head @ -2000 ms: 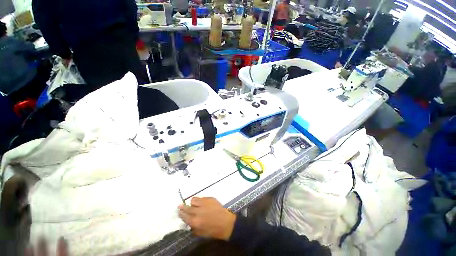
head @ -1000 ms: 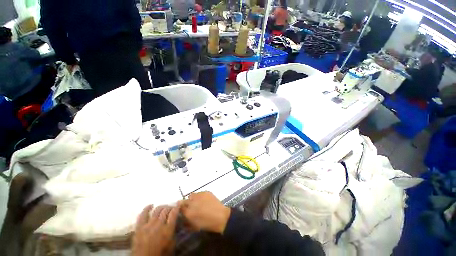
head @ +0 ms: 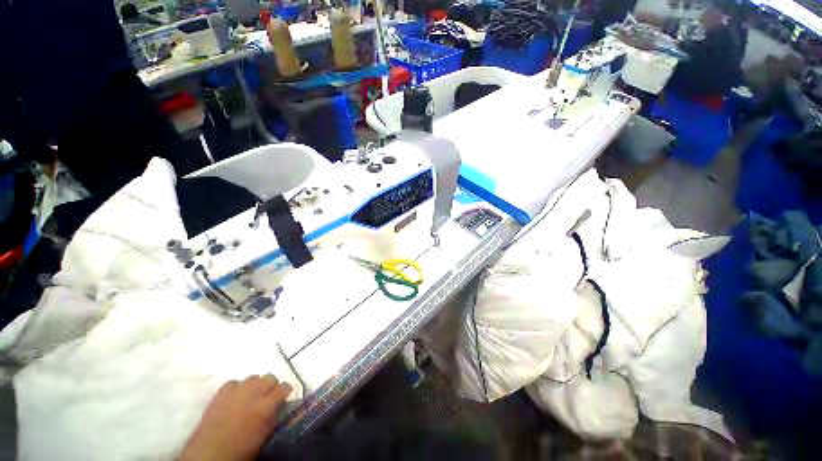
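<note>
A bulky white padded piece point(head: 117, 360) lies at the left, under and in front of the sewing machine head point(head: 360, 203). My left hand point(head: 239, 416) is at the bottom, its fingers curled together on the right edge of the padded piece at the table's front edge; its thumb is hidden. My right hand is not in view. The metal presser foot area point(head: 257, 306) is above and beyond my left hand, apart from it. Scissors with yellow and green handles point(head: 397, 278) lie on the white tabletop point(head: 338, 302).
A heap of white padded pieces point(head: 541, 315) with dark trim is right of the table. A keypad point(head: 479, 220) is set in the table. Another sewing machine point(head: 588, 79) stands beyond. Thread cones point(head: 284, 47) and a dark-clothed person point(head: 81, 81) are behind. Blue denim point(head: 782, 275) lies far right.
The view has swung right and down, so the machine appears further left. My right hand has left the padded piece's edge and the picture. My left hand remains at that edge.
</note>
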